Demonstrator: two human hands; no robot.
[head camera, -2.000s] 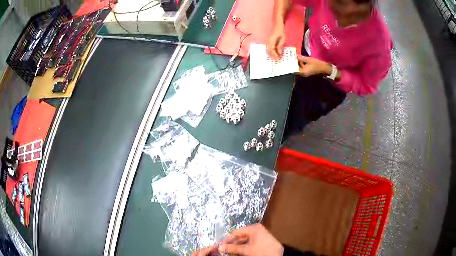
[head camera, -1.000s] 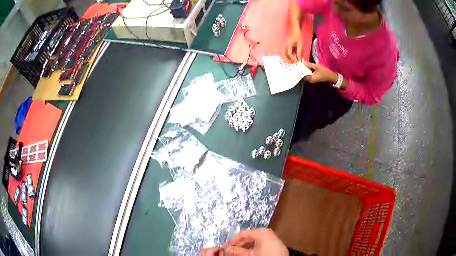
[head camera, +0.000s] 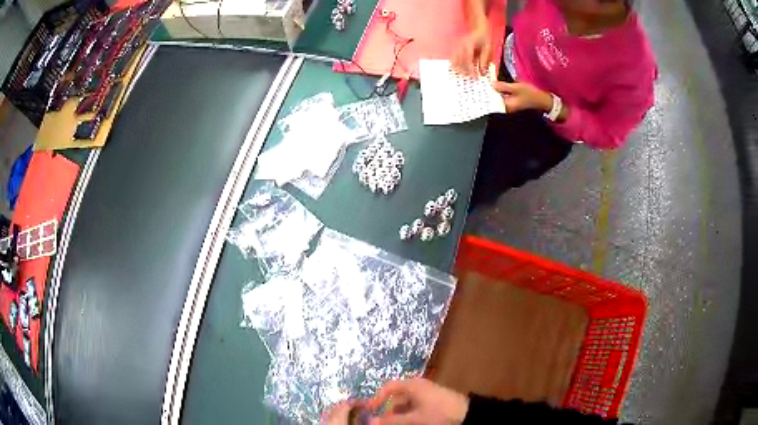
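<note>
My right hand (head camera: 425, 402), in a black sleeve, is at the bottom edge over the lower end of a large clear poly bag (head camera: 357, 307), fingers bent and thumb near the fingertips. My left hand (head camera: 336, 414) shows only as fingertips, cut off by the bottom edge. A small dark thing lies between the hands; what it is and who grips it is unclear. The large bag holds many small shiny packets. Crinkled filled bags (head camera: 274, 228) lie beside it. Flat clear bags (head camera: 306, 143) lie further up. Round silver parts sit in a cluster (head camera: 379, 166) and a looser group (head camera: 429, 216).
A red crate (head camera: 611, 357) with cardboard inside stands right of the bench. A person in pink (head camera: 582, 75) holds a white dotted sheet (head camera: 457, 93) by a red mat (head camera: 399, 41). The dark belt (head camera: 158, 216) runs at left behind a metal rail (head camera: 218, 236). A white equipment box (head camera: 233, 21) stands at the top.
The camera view has shifted slightly. My hands stay at the bottom edge, and more of my right sleeve shows. The neighbour's sheet, bent a second ago, now looks flatter.
</note>
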